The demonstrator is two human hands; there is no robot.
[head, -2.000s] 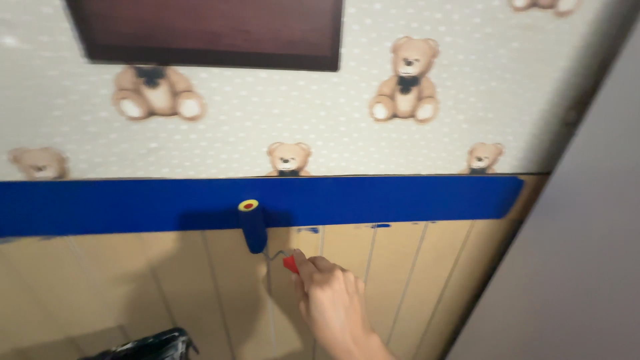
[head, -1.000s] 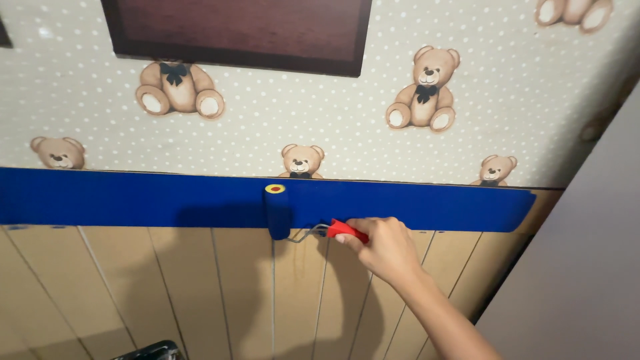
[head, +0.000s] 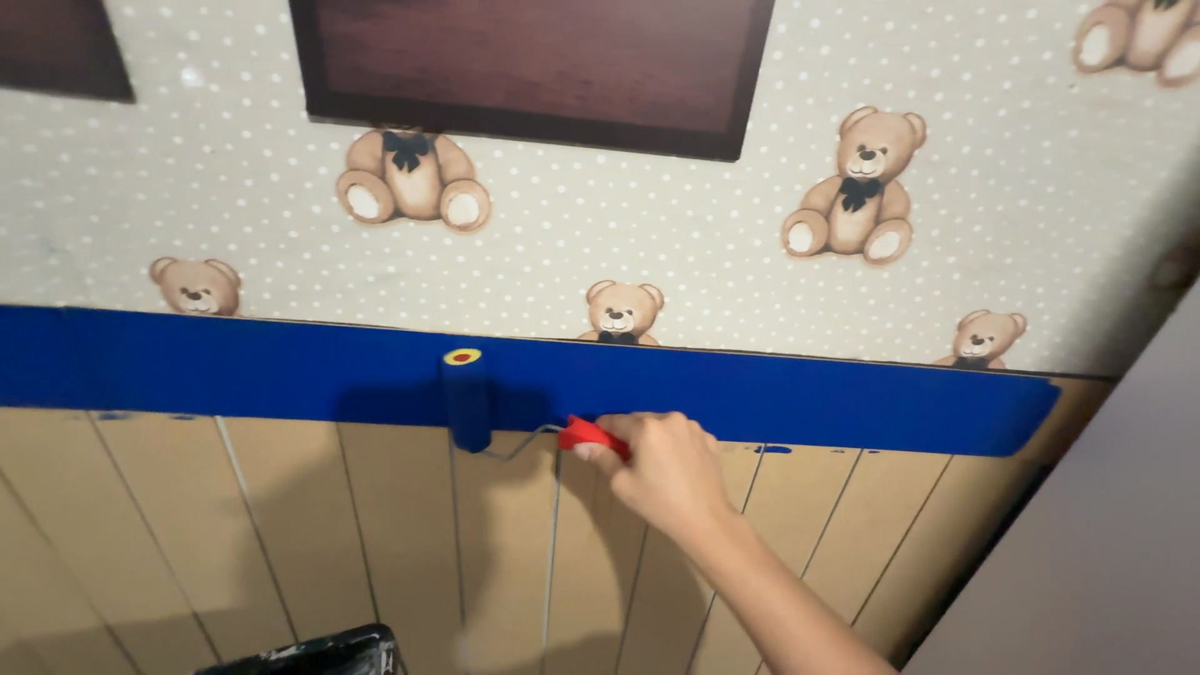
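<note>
My right hand (head: 667, 469) grips the red handle of a small paint roller (head: 466, 401). The roller's blue-covered sleeve stands nearly upright against a blue painted band (head: 797, 398) on the wall, its lower end at the band's bottom edge. A bent wire joins sleeve and handle. Below the band run tan grooved panels (head: 403, 525), with small blue smears just under the edge. A black paint tray (head: 319, 652) with pale paint marks shows in part at the bottom. My left hand is out of view.
Wallpaper with teddy bears (head: 562, 225) covers the wall above the band. A dark-framed panel (head: 525, 122) hangs there, with part of another dark panel (head: 66, 47) at the upper left. A grey surface (head: 1078, 525) borders the right side.
The roller has moved left along the blue band since one second ago, with my right hand still on its handle. Two seconds ago its sleeve reached lower over the tan panels.
</note>
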